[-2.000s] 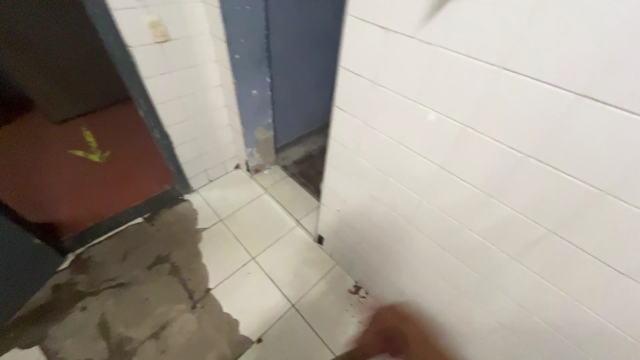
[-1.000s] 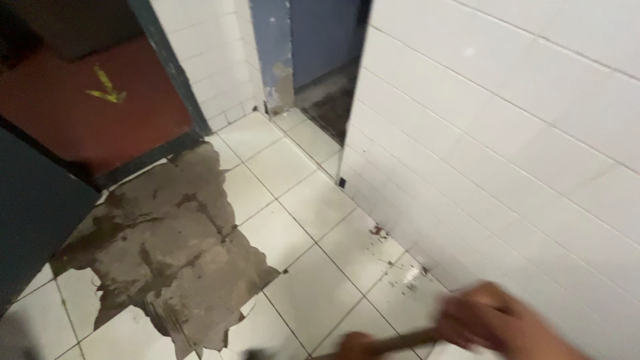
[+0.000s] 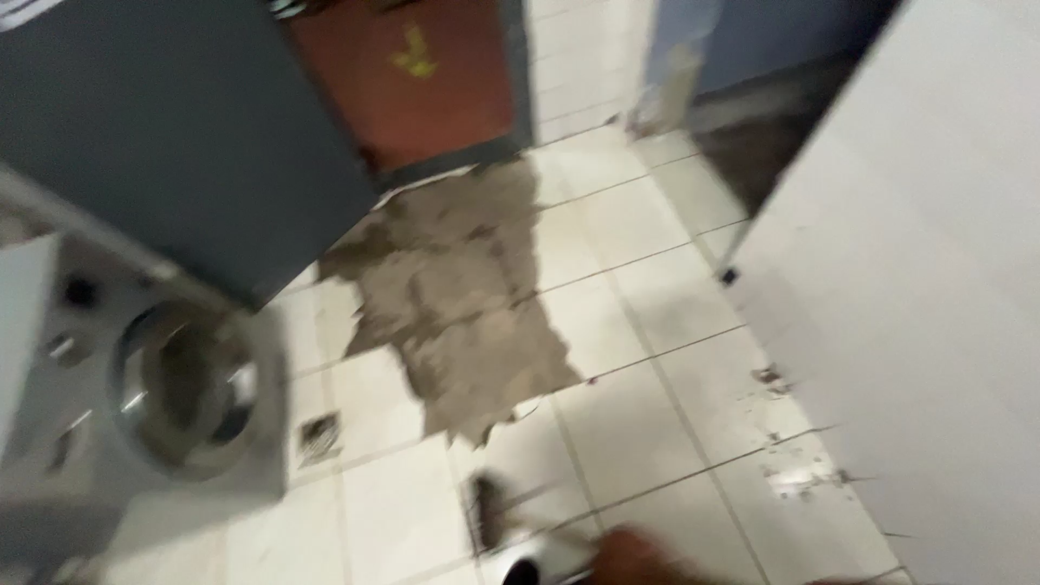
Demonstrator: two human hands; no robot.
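My left hand (image 3: 642,559), blurred, is at the bottom edge, right of centre. It seems closed around the pale handle of a tool (image 3: 487,512), whose dark, narrow head is at the left end over the tiles; blur hides its exact kind. A white object with a round black end (image 3: 543,561) is just below the handle; I cannot tell what it is. A sliver of skin farther right on the bottom edge may be my right hand (image 3: 841,582); its fingers are hidden. Ahead is a jagged patch of bare, grey-brown screed (image 3: 479,301) among white floor tiles (image 3: 634,422).
A grey front-loading washing machine (image 3: 183,390) stands at left, beside a dark panel (image 3: 179,138). A floor drain (image 3: 319,439) is near it. Small debris (image 3: 772,378) lies along the white wall (image 3: 918,244). A doorway with a red floor (image 3: 406,89) is beyond.
The view has swung left, bringing in the washing machine and drain. One second ago both hands were visible on the wooden handle; now they sit lower and are mostly cut off.
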